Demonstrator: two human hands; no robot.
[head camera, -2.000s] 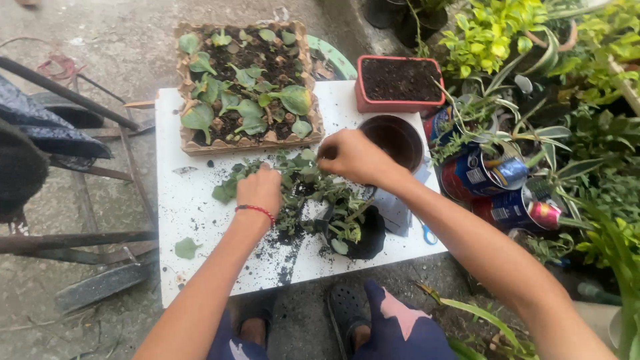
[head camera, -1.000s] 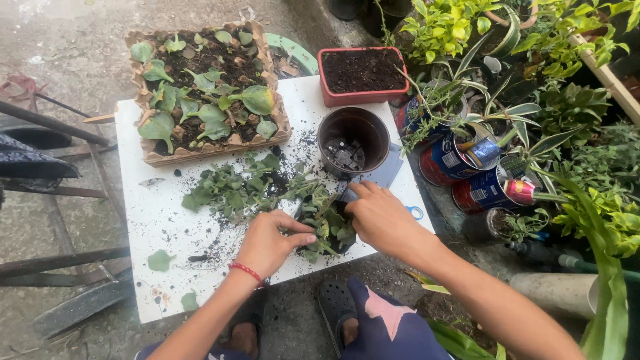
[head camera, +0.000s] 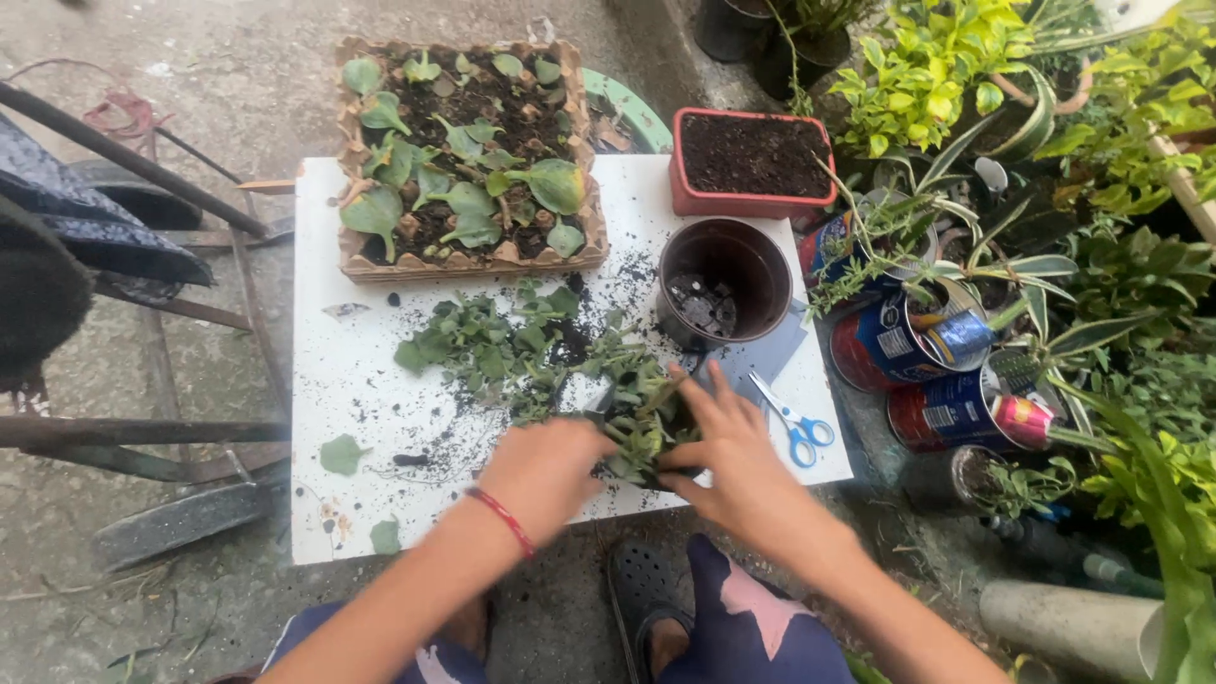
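Note:
A leafy green plant (head camera: 641, 418) in a dark pot, mostly hidden, stands near the front edge of the white board. On its left side is my left hand (head camera: 551, 465), blurred, its fingers at the stems; whether they grip is unclear. My right hand (head camera: 727, 442) has its fingers spread against the plant's right side. Cut leafy stems (head camera: 489, 342) lie on the board to the left, among scattered soil. Behind the plant is an empty brown plastic pot (head camera: 725, 285). Blue-handled scissors (head camera: 793, 418) lie to the right of my right hand.
An egg-carton tray (head camera: 470, 261) of soil and leaf cuttings sits at the board's back left, a red planter of soil (head camera: 755, 157) at the back right. Tins with plants (head camera: 902, 337) line the right side. A metal frame (head camera: 142, 432) stands at left. Loose leaves (head camera: 342, 454) lie on the white board (head camera: 323, 380).
Two seconds ago both hands were farther back, over the leafy stems; they have since come to the potted plant near the front edge. My right hand's fingers have spread since one second ago.

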